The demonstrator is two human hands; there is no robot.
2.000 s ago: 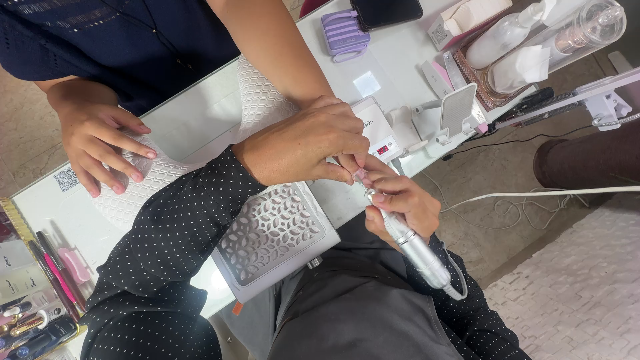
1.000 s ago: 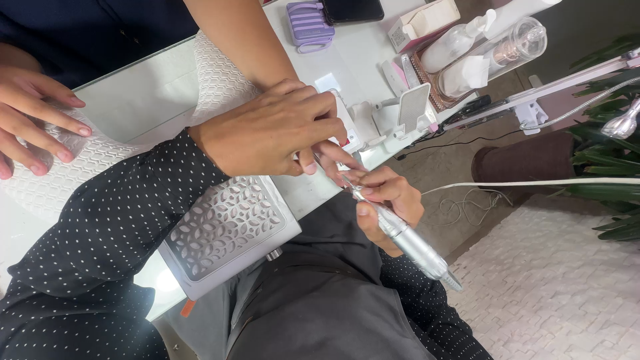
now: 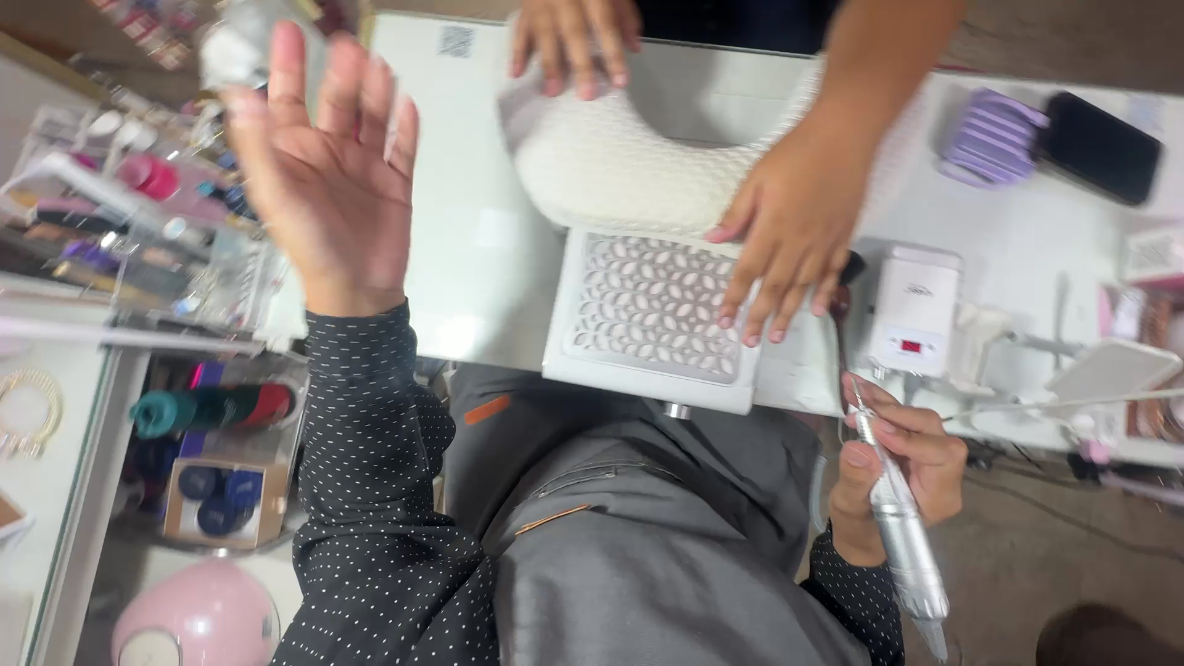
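My left hand (image 3: 342,185) is raised at the left, palm up and fingers spread, slightly blurred and holding nothing. In my right hand (image 3: 893,462) is a silver electric nail drill (image 3: 902,546), its thin bit pointing up toward the table edge. Another person's hand (image 3: 800,222) rests with its fingertips over a white nail dust collector (image 3: 647,314) with a leaf-patterned grille. That person's other hand (image 3: 578,42) lies on the end of a white curved armrest cushion (image 3: 620,176). Beside my right hand stands a white drill control unit (image 3: 916,305) with a lit red display.
A purple ridged case (image 3: 994,139) and a black phone (image 3: 1101,148) lie at the back right. A tilted white stand (image 3: 1115,370) is at the right. Crowded clear organizers (image 3: 166,240) fill the left. Below them are a teal bottle (image 3: 199,412) and a pink rounded device (image 3: 199,615).
My left hand has let go of the other person's finger and moved left. The drill has come away from that finger, and the other person's hand now rests over the dust collector. The view has shifted left.
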